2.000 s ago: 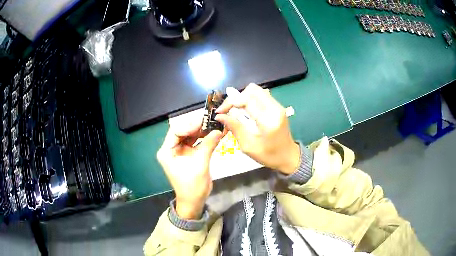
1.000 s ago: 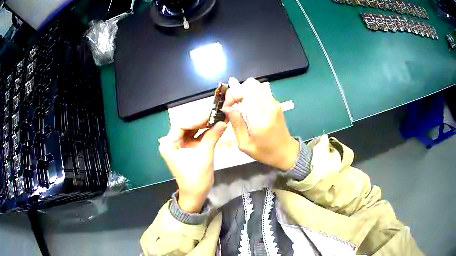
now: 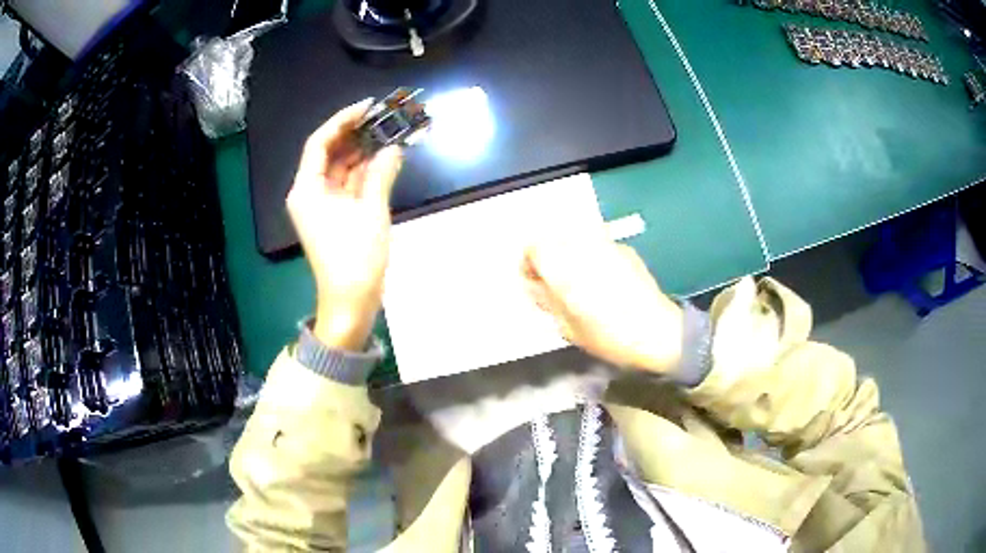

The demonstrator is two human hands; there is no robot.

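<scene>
My left hand [image 3: 348,205] holds a small circuit board module [image 3: 396,121] between thumb and fingers, above the black microscope base [image 3: 562,97] and just left of the bright light spot [image 3: 463,126]. The module is dark with a brownish part and silvery edges. My right hand [image 3: 593,290] is low over the right part of the white paper sheet [image 3: 465,286]. Its fingers are curled and washed out by glare, so I cannot tell whether they hold anything. The microscope's black ring collar [image 3: 409,27] is at the top, behind the light spot.
Stacked glossy black trays [image 3: 108,270] stand at the left, with a crumpled clear bag [image 3: 220,84] beside them. Two rows of modules [image 3: 865,54] lie on the green mat [image 3: 822,151] at the upper right. A blue stool [image 3: 919,254] is below the bench edge at right.
My left hand has moved up and forward with the module, towards the light spot. My right hand has let go of the module and moved down and right, uncovering more of the sheet.
</scene>
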